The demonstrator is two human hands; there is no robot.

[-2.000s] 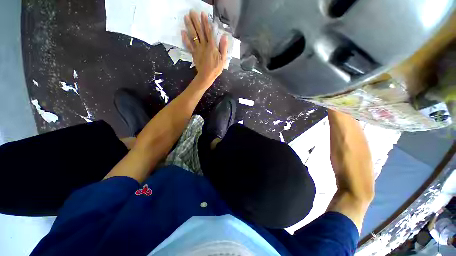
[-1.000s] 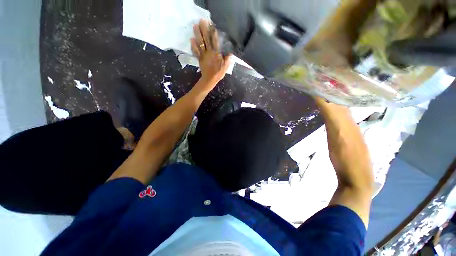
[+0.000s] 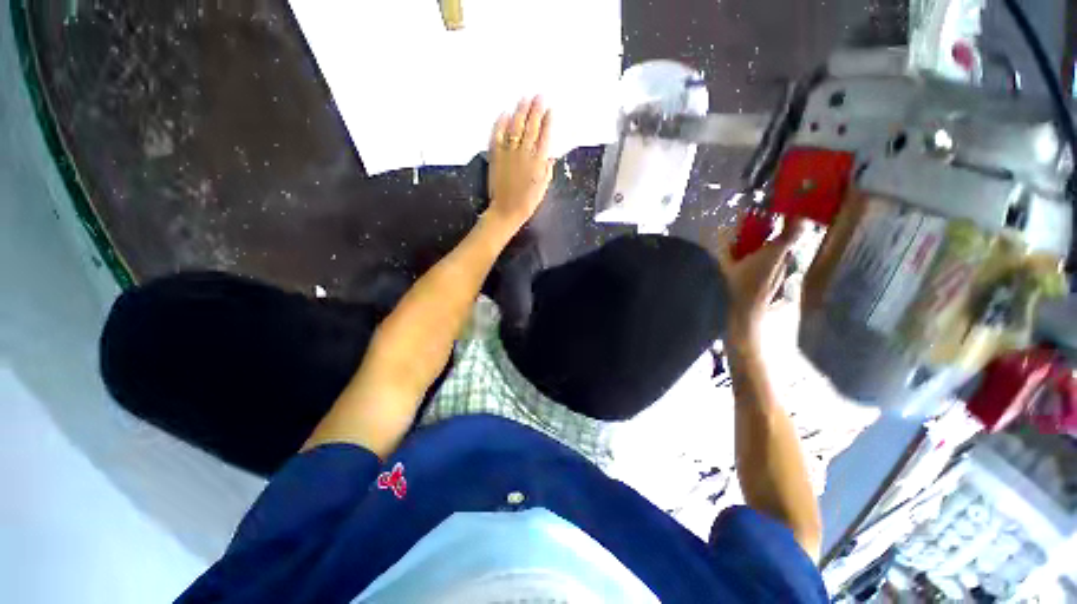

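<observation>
The straight knife cutting machine (image 3: 909, 177) stands at the right, its motor body with a taped label band tilted toward the right. Its shiny base plate (image 3: 650, 159) lies on the dark table, at the right edge of the white fabric lay (image 3: 472, 83). My left hand (image 3: 521, 163) lies flat on the lay's near edge, fingers spread slightly, holding nothing. My right hand (image 3: 752, 277) is at the red handle (image 3: 813, 184) below the motor, fingers around its lower part; the fingers are partly blurred.
A yellow-brown strip (image 3: 451, 13) lies on the lay at the top edge. White cut fabric and scraps (image 3: 673, 442) are heaped at the near right. A black power cord (image 3: 1045, 59) hangs at the upper right. A pale wall (image 3: 59, 342) is at the left.
The machine has moved right, away from my face, and its base plate and red handle now show. More of the lay shows. My left hand has moved slightly right and down.
</observation>
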